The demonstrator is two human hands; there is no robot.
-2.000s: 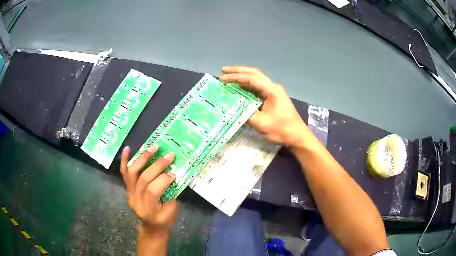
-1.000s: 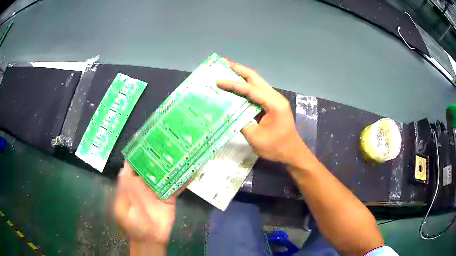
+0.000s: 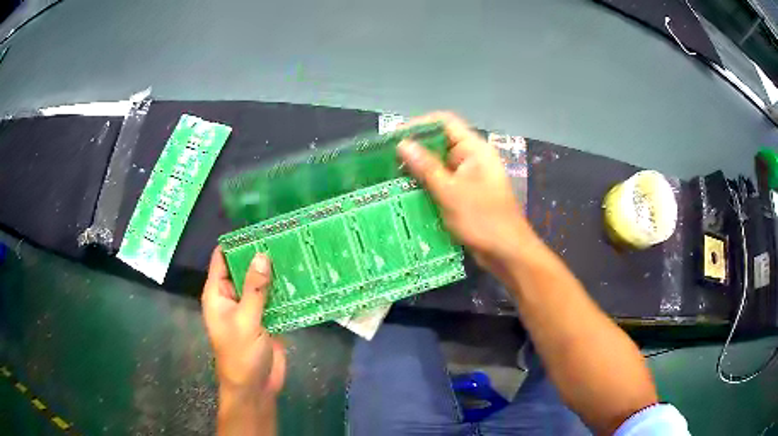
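Observation:
My left hand (image 3: 243, 319) grips the left end of a green PCB panel (image 3: 341, 255), with its thumb on top; more panel edges show beneath it, so it looks like a stack. My right hand (image 3: 473, 192) holds the right end of another green PCB panel (image 3: 324, 174), blurred, raised just behind the first. A single lighter green PCB panel (image 3: 175, 196) lies on the black bench to the left. A corner of the off-white flat strip (image 3: 368, 323) shows below the held boards; the rest is hidden.
The black-covered bench (image 3: 571, 264) has clear tape strips. The pale-yellow dross cup (image 3: 640, 210) stands on the right, with the yellow sponge (image 3: 715, 258) and a thin cable beyond it. The grey conveyor belt (image 3: 281, 51) runs behind. A blue stool (image 3: 478, 396) shows near my legs.
The boards held together have been split between my hands: one panel is now lifted apart in my right hand, the others stay in my left. The boards have turned closer to level.

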